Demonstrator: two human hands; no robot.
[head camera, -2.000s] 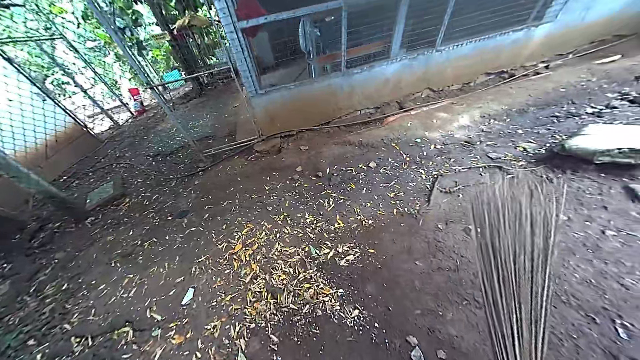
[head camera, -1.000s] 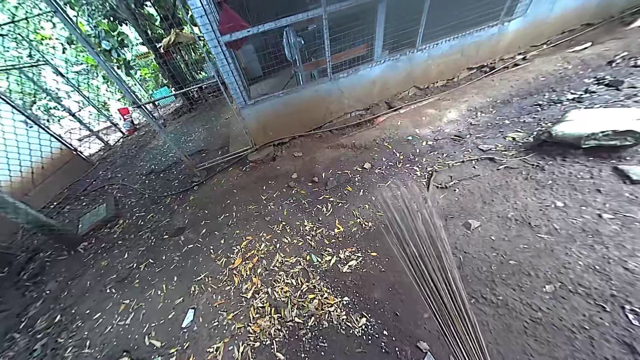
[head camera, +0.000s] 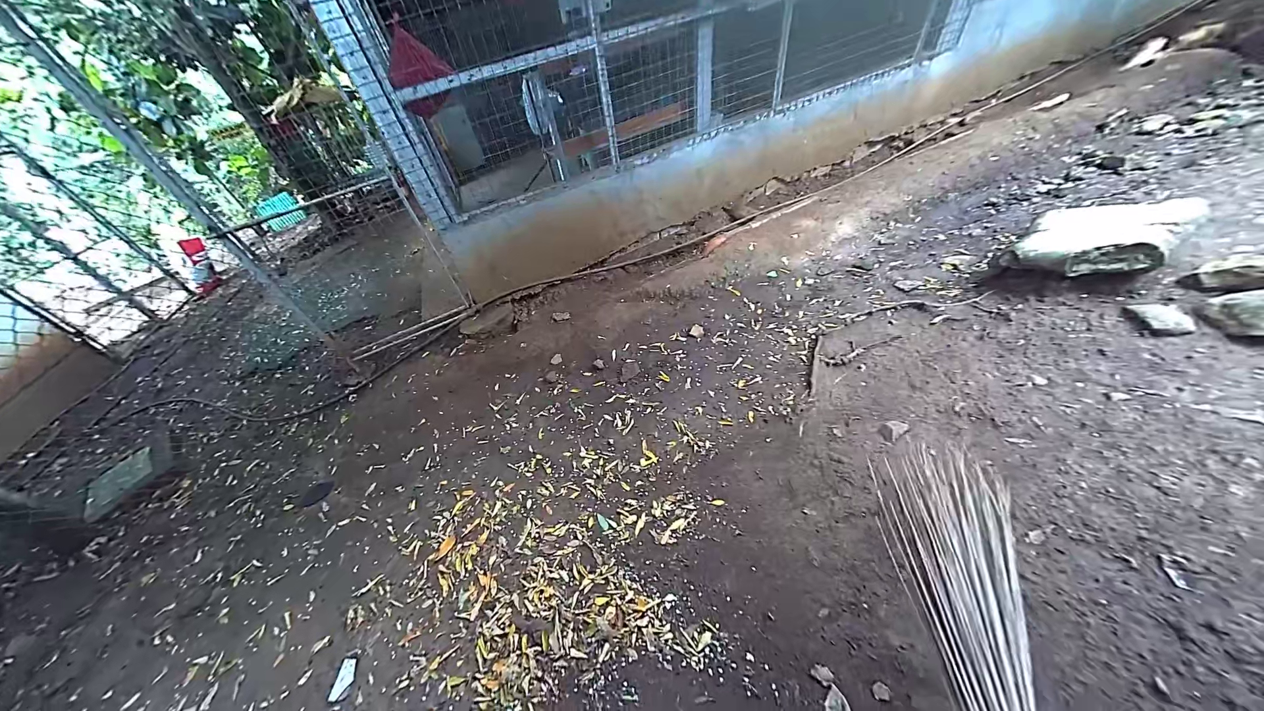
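A stick broom of thin stiff bristles (head camera: 963, 578) reaches in from the bottom edge, right of centre, its bristle tips over the bare dirt. Its handle end is out of the frame, so what holds it is hidden. Neither my left hand nor my right hand shows. Left of the broom lies a loose heap of yellow and brown fallen leaves (head camera: 563, 612), with more leaves scattered up toward the wall. A small pale flat scrap (head camera: 342, 680) rests on the soil at the heap's lower left.
A low concrete wall (head camera: 592, 222) with wire mesh above crosses the back, a long thin pole or hose (head camera: 750, 219) along its foot. Chain-link fencing with a metal post (head camera: 178, 188) stands at left. A whitish slab-like object (head camera: 1106, 235) and stones (head camera: 1234, 311) lie at right.
The broom's bristles swung left toward the leaves between the first two frames, and now they are back farther right. The leaf heap looks much the same.
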